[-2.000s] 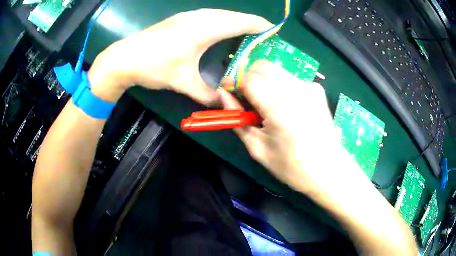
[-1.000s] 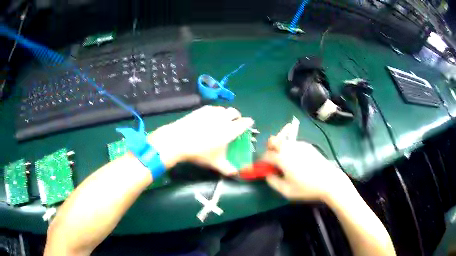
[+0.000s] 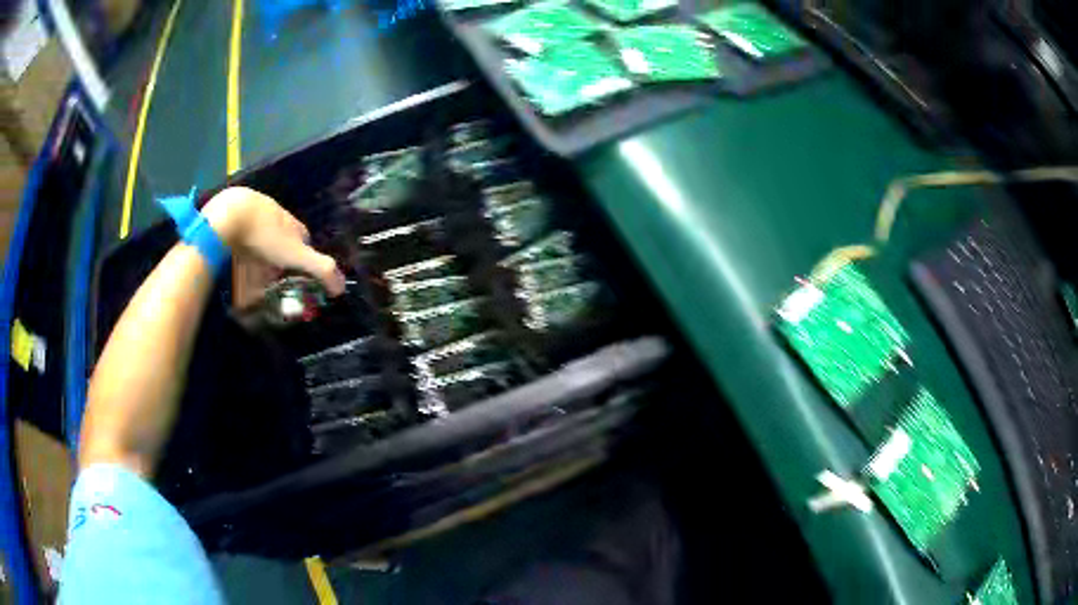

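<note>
My left hand [image 3: 278, 254], with a light-blue wrist strap [image 3: 199, 233], reaches down into the left part of a black divided tote [image 3: 508, 408]. Its fingers are closed around a small dark item with a pale and a red spot; blurred, it looks like the edge of a circuit board [image 3: 291, 304]. Rows of upright boards [image 3: 432, 319] stand in the tote's compartments to the right of the hand. My right hand is not in view.
A board mat [image 3: 579, 128] with several green boards lies at the top. More green boards [image 3: 842, 333] lie on the bench by the keyboard [image 3: 1005, 355], one with a yellowish cable [image 3: 887, 213]. White tape [image 3: 841, 492] marks the bench edge. Yellow floor lines are at upper left.
The view has swung left from the bench to the tote. My left hand has left the board on the bench and is inside the tote. My right hand and the red stick have gone out of view.
</note>
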